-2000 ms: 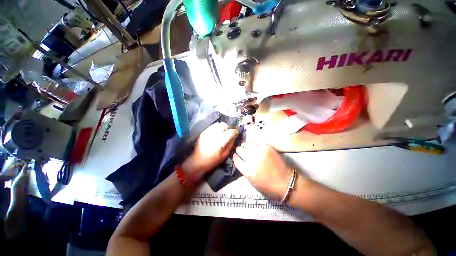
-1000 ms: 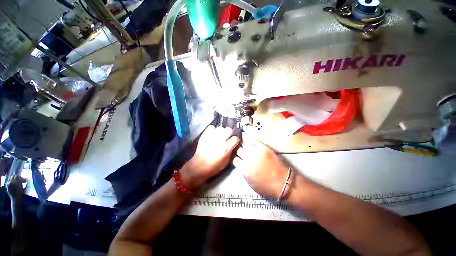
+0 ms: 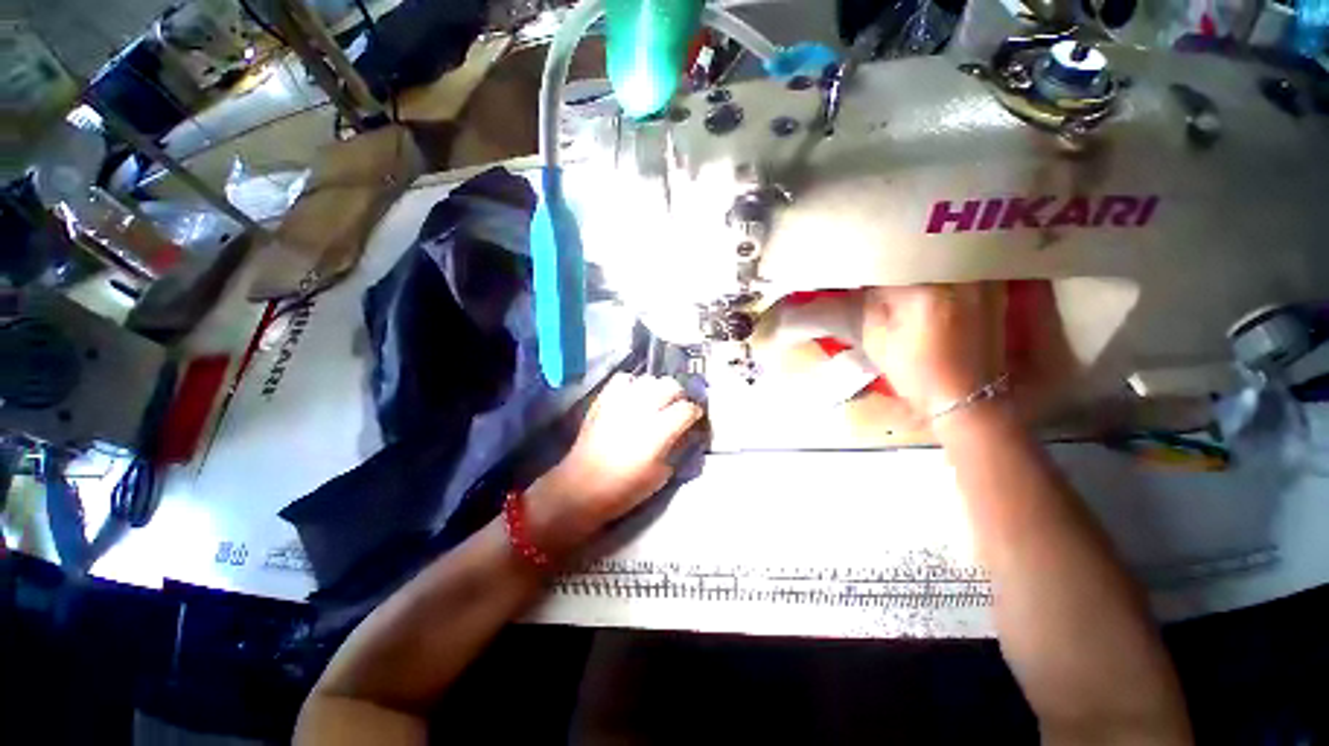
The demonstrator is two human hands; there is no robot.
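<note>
A dark navy garment piece lies bunched left of the needle, with one end under the presser foot area. My left hand presses on the cloth just in front of the needle, fingers bent on it. My right hand is under the arm of the cream sewing machine, in the red plastic bag with white contents. Its fingertips are blurred and partly hidden, so what it touches is unclear.
A blue lamp head hangs left of the needle, beside a green cover. Yellow-green handled snips lie at the right. A red flat case and another machine are at the left. Brown cardboard lies behind.
My right hand has left the cloth by the needle and moved right, into the red bag under the machine arm. My left hand stays on the cloth. The view has shifted slightly.
</note>
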